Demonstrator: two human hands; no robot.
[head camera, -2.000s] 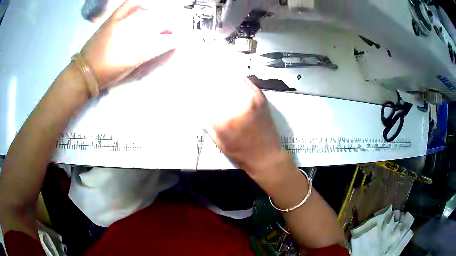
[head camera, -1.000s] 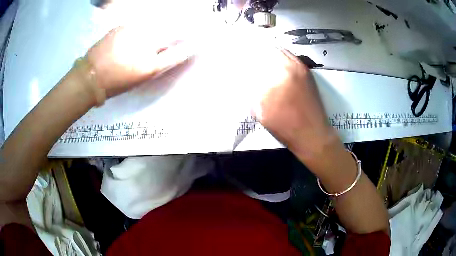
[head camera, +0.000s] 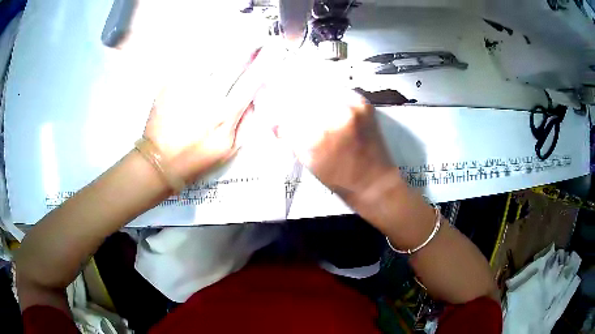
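My left hand (head camera: 196, 134) lies on the white table left of the needle area, its fingers spread forward and partly lost in glare. My right hand (head camera: 346, 147) is bent, with its fingertips in the glare just in front of the needle area. White cloth under the hands cannot be told from the glared table. The presser foot and needle area (head camera: 293, 32) shows at the top centre, with a round metal knob at its right. What the right fingertips touch is hidden by glare.
Silver thread snips (head camera: 417, 62) lie right of the needle. Black-handled scissors (head camera: 547, 132) lie at the table's right end. A blue-grey bar (head camera: 119, 23) is at upper left. Ruler marks (head camera: 483, 171) run along the front edge. White cloth (head camera: 196, 258) hangs below the table; a white stack (head camera: 545, 287) is at lower right.
Since the last frame, my left hand has moved right and towards the front edge, nearer my right hand. My right hand has shifted left. The view has also shifted.
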